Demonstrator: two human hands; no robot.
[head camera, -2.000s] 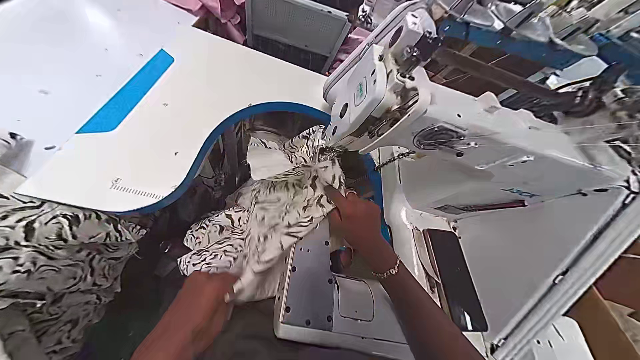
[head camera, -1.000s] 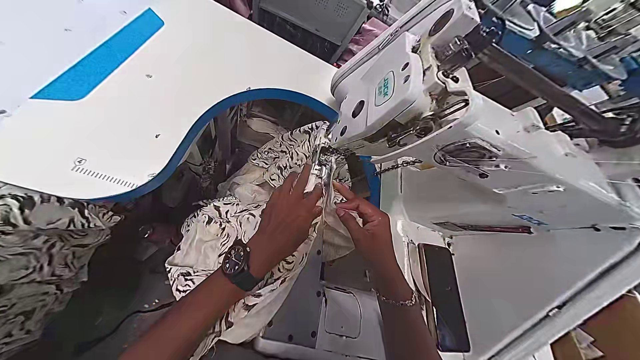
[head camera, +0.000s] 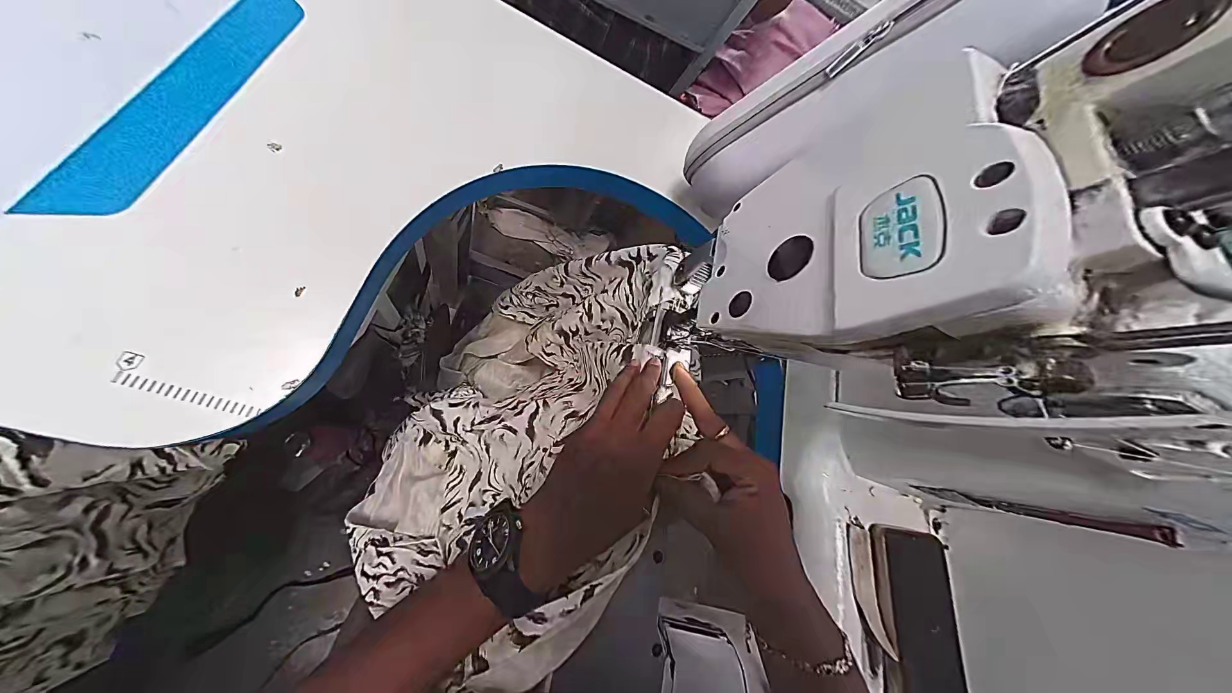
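A white fabric piece with a black wavy print (head camera: 481, 423) hangs bunched below the head of a white Jack industrial sewing machine (head camera: 808, 260). My left hand (head camera: 606, 462), with a black watch at the wrist, lies on the fabric, its fingertips pressing the edge just before the presser foot (head camera: 659, 327). Close beside it, my right hand (head camera: 727, 481), wearing a ring and a bracelet, pinches the same edge between thumb and fingers. Its index finger reaches toward the foot. The needle itself cannot be made out.
A white table with a curved blue edge (head camera: 385, 260) spans the left. More printed fabric (head camera: 87, 549) hangs at the lower left. A dark flat object (head camera: 919, 606) rests by the machine body at right. Pink cloth (head camera: 760, 53) lies behind the machine.
My left hand has moved from low on the fabric up to the edge by the presser foot. My right hand stays near the foot. The view has come closer to the machine.
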